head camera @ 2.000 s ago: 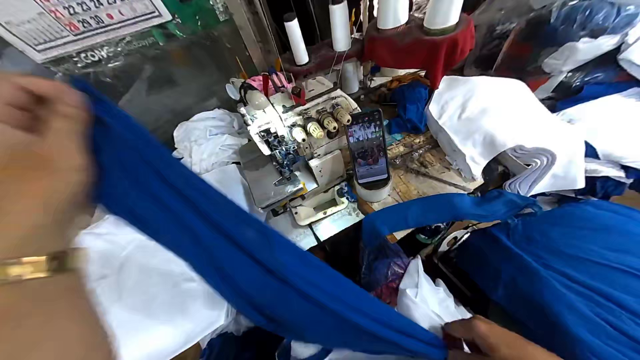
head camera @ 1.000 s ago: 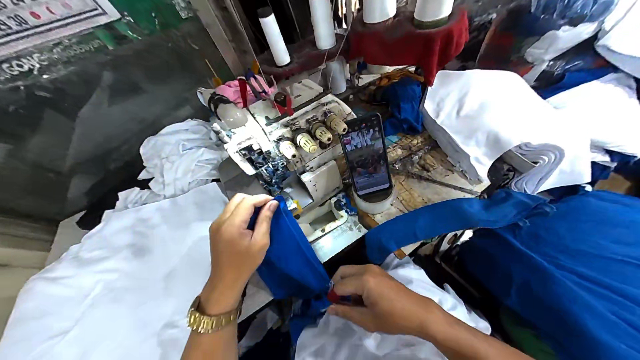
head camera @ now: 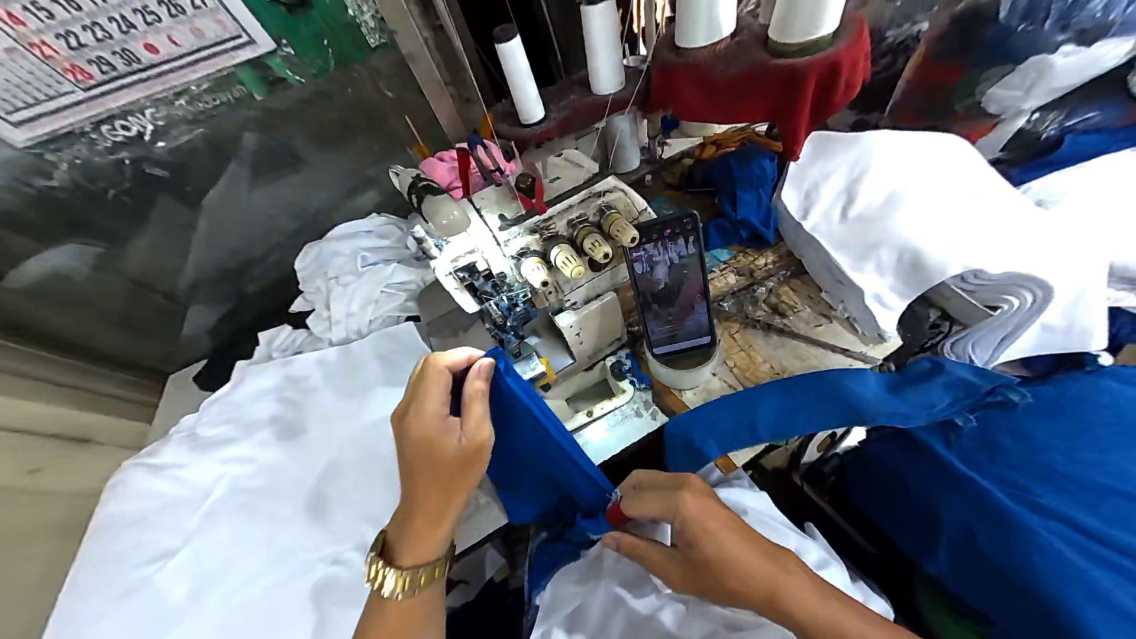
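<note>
Between my hands a folded strip of blue fabric (head camera: 541,453) is stretched, in front of an overlock sewing machine (head camera: 550,275). My left hand (head camera: 448,426) pinches its upper end between thumb and fingers, close to the presser foot area. The lower end is gripped by my right hand (head camera: 683,532), which also has something small and red at the fingers; what it is cannot be told. Another blue fabric band (head camera: 825,404) curves from behind my right hand toward the right. White fabric (head camera: 692,595) lies under my right hand.
A smartphone (head camera: 672,288) leans upright in a round stand beside the machine. Folded white fabric (head camera: 923,222) is stacked at right, above a blue cloth pile (head camera: 1021,497). White cloth (head camera: 257,488) covers the left side. Thread cones (head camera: 603,49) stand behind.
Two seconds ago the blue strip was stretched long, with my left hand far to the left. My hands have since come close together, and the strip between them is short and folded.
</note>
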